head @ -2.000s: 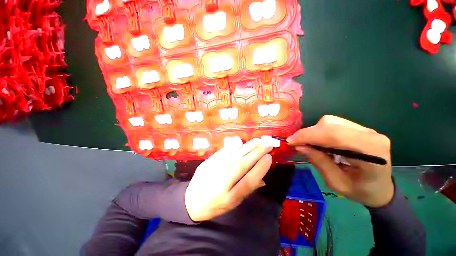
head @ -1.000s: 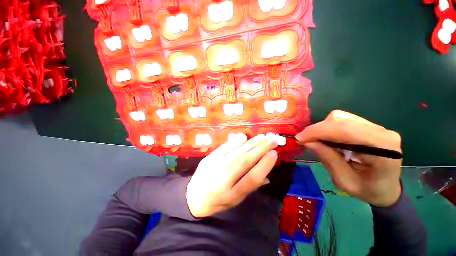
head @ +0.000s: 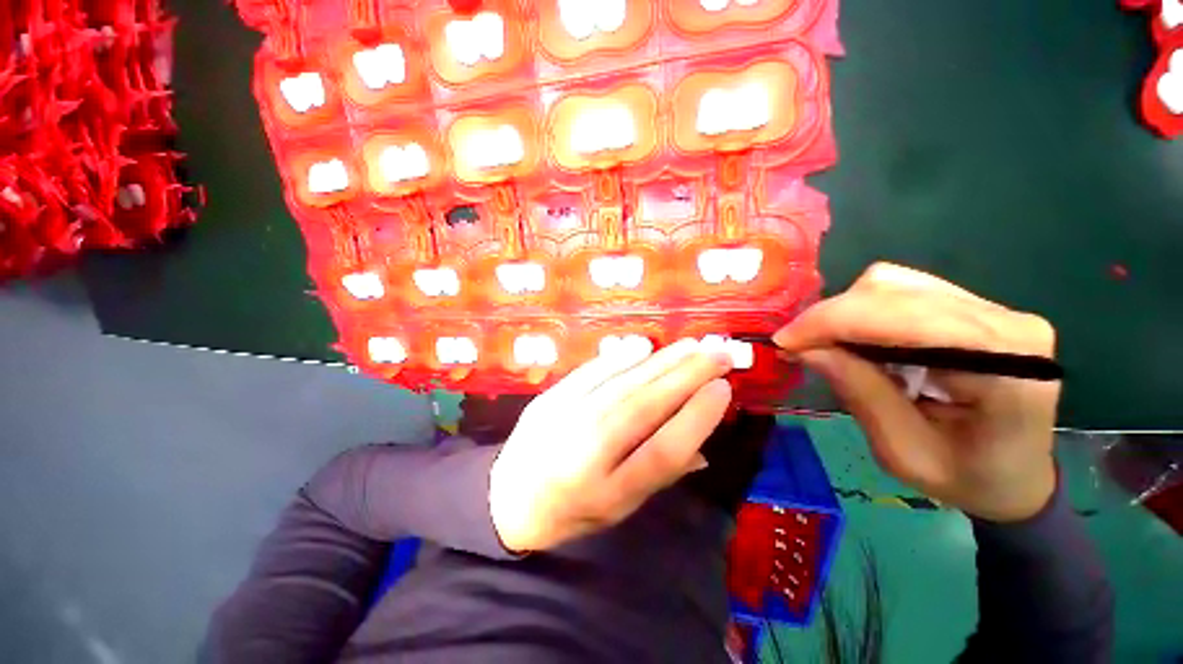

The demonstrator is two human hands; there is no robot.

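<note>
The red moulded sheet (head: pixel 558 195) with rows of white two-lobed spots lies at the front edge of the dark green table. My left hand (head: pixel 610 441) rests with its fingertips on the sheet's lower right edge, beside a white spot; its thumb is mostly hidden and I cannot tell whether it grips the edge. My right hand (head: pixel 928 389) holds the black tweezers (head: pixel 960 361) like a pen, their tip at the part by my left fingertips. A small white wad (head: pixel 919 381) shows in my right palm.
A shaggy red stack of moulded sheets (head: pixel 84 143) is at the left. Red parts with white spots (head: pixel 1168 97) lie at the upper right edge. A tiny red crumb (head: pixel 1118 271) lies on the green table (head: pixel 960 156). A blue bin (head: pixel 798 486) with red contents is below the table edge.
The sheet and both hands appear slightly farther right and higher in the view. The tweezers lie flatter, their tip still at the sheet's lower right corner.
</note>
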